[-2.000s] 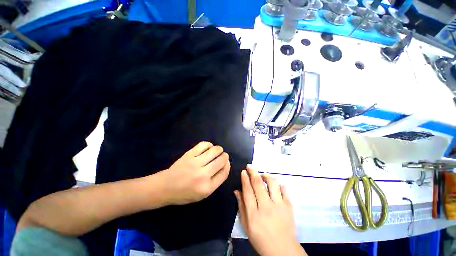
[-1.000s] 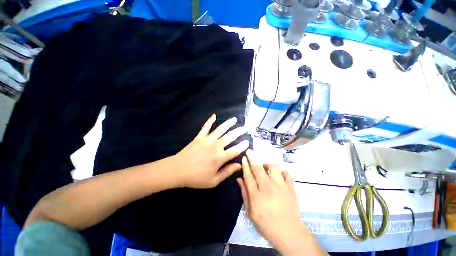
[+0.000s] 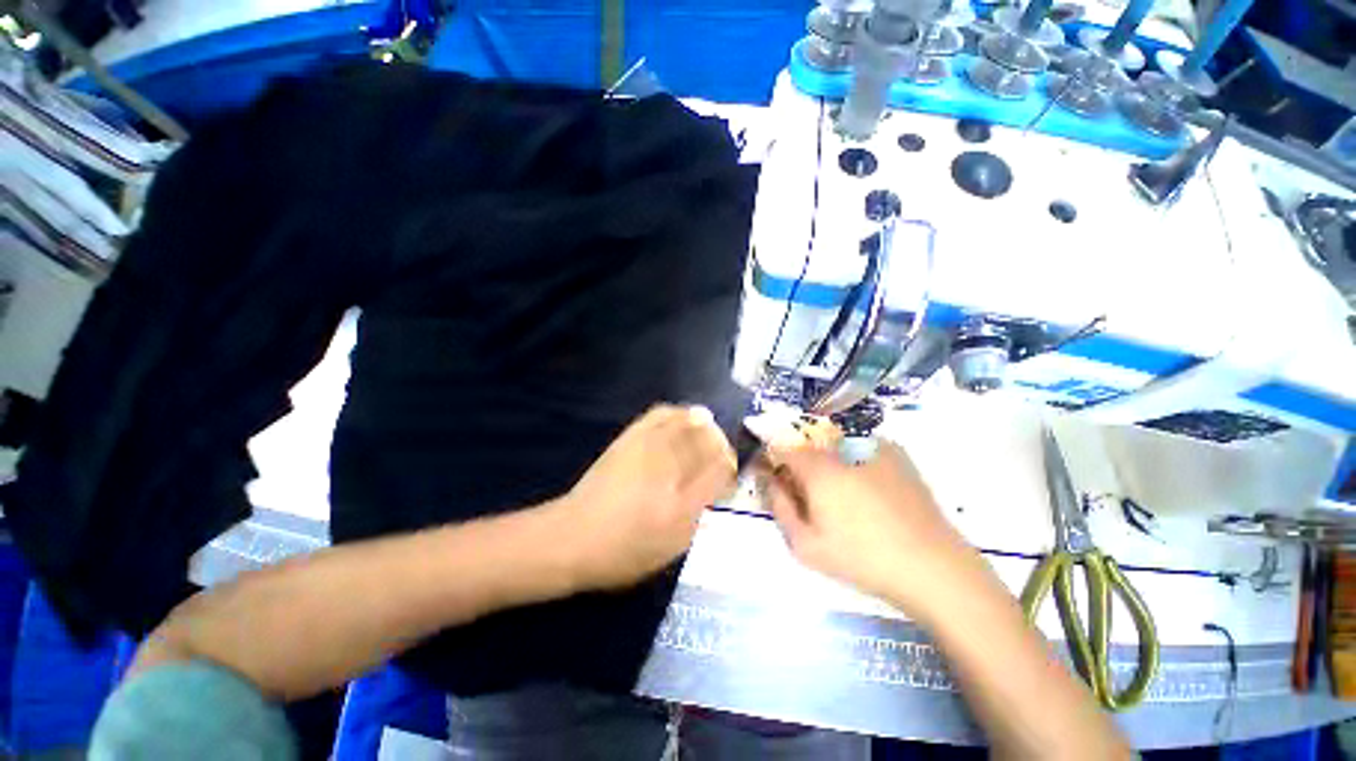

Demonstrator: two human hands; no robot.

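Note:
A large black cloth (image 3: 521, 298) lies left of the needle area and hangs over the table's front edge. Its right border runs along the head of the white sewing machine (image 3: 1026, 223). My left hand (image 3: 662, 483) is on the cloth near this border, fingers bent and pinching the fabric. My right hand (image 3: 840, 498) is just right of it, fingertips at the cloth's edge by the presser foot area (image 3: 788, 394), partly hiding it. The right fingers are bent together and blurred; what they hold cannot be made out.
Olive-handled scissors (image 3: 1093, 595) lie right of my right forearm. A ruler strip (image 3: 877, 662) runs along the table's front. Silver tension dials (image 3: 1011, 67) stand on the machine. Thin orange and dark tools (image 3: 1313, 617) lie far right. Blue material is behind the table.
Both hands have moved up along the cloth edge to the needle area. My left hand has gone from spread flat to bent fingers. The cloth's lower end has shifted up, showing more ruler strip.

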